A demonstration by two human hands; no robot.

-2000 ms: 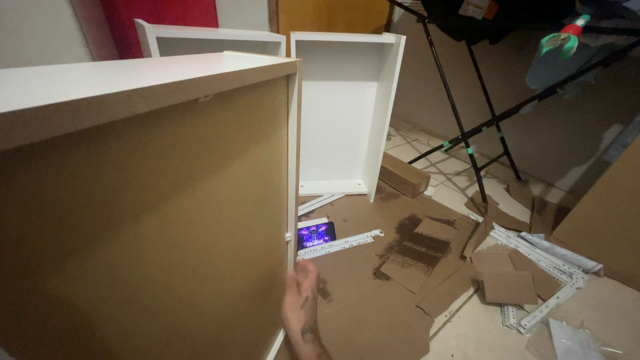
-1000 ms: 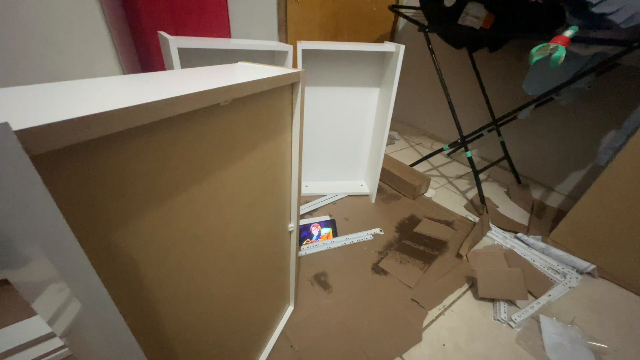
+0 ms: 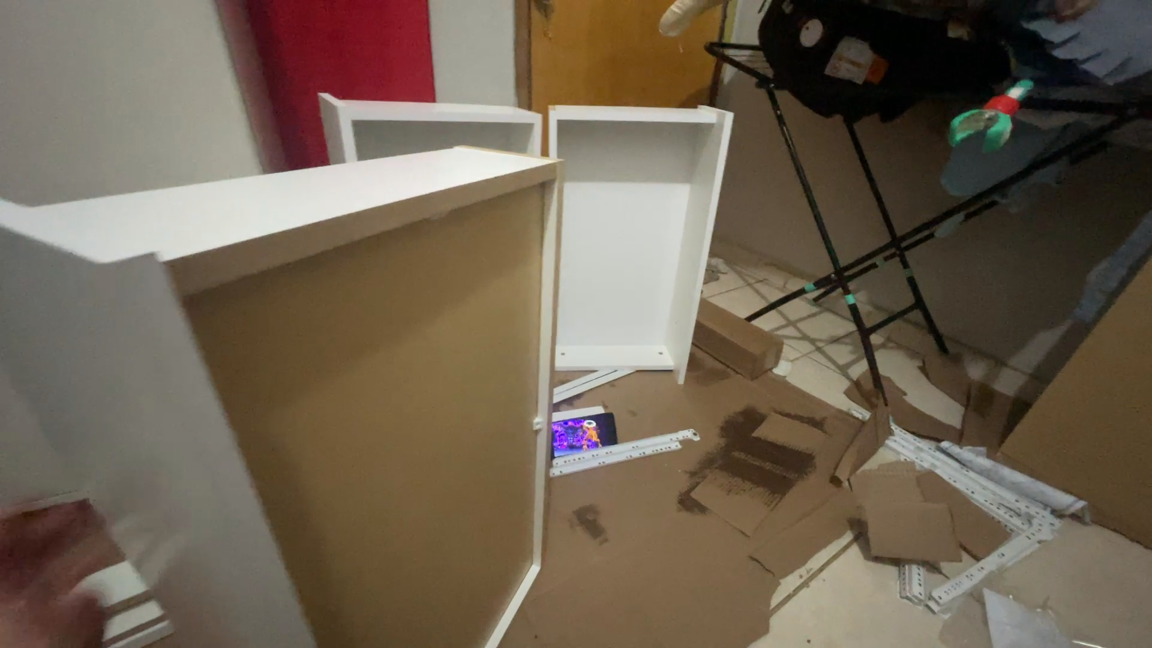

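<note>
A large white drawer (image 3: 297,198) stands on its end in front of me, its brown fibreboard bottom panel (image 3: 387,414) turned my way and its wide white front panel (image 3: 135,360) on the left. My left hand (image 3: 49,576), blurred and cut off by the frame, is at the lower left edge beside that front panel. Whether it touches anything cannot be told. Partly behind it are white strips (image 3: 135,621). My right hand is out of view. Behind the large drawer stand a second upright drawer (image 3: 621,261) and a third, mostly hidden one (image 3: 441,112).
Cardboard sheets (image 3: 648,558) cover the floor, with white metal drawer runners (image 3: 630,450) and a phone with a lit screen (image 3: 598,432) on them. More runners (image 3: 990,567) and torn cardboard (image 3: 909,522) lie at right. A black folding rack (image 3: 837,270) holds dark fabric items.
Two seconds ago a hand was at the large drawer's right edge; it is gone from there. My left hand has come into view at the lower left, and more of the drawer's front panel shows.
</note>
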